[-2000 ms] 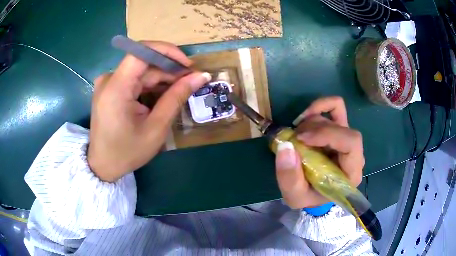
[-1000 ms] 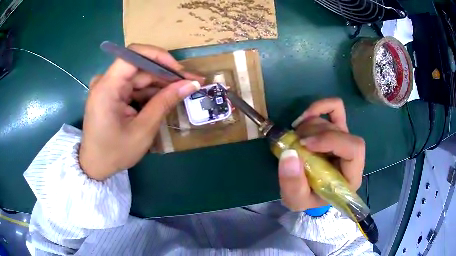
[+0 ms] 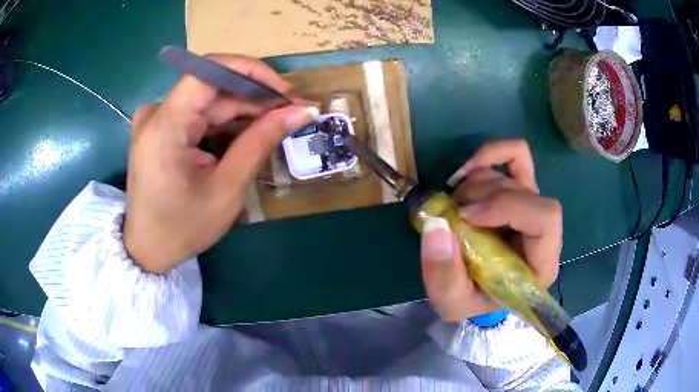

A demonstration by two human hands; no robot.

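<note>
A watch housing (image 3: 308,155) with a white rim and dark electronics lies in the recess of the brown holding fixture (image 3: 395,115). My left hand (image 3: 201,157) grips grey tweezers (image 3: 222,77) between thumb and fingers at the housing's upper left; the tweezer tips are hidden by my fingers and too small to tell. My right hand (image 3: 494,222) holds the film-wrapped soldering iron (image 3: 490,264). Its dark tip points up-left over the electronics at the housing's right side. Whether it touches cannot be told.
A cardboard sheet (image 3: 245,27) with dark flecks lies above the fixture. A tip-cleaning tub (image 3: 571,99) with silvery shavings stands at the right, near white paper (image 3: 618,43). A fan guard (image 3: 571,11) is at the top right. Thin solder wire (image 3: 73,75) runs in from the left.
The view has shifted slightly. The iron's tip has moved a little lower on the electronics since one second ago. Both hands keep their grips.
</note>
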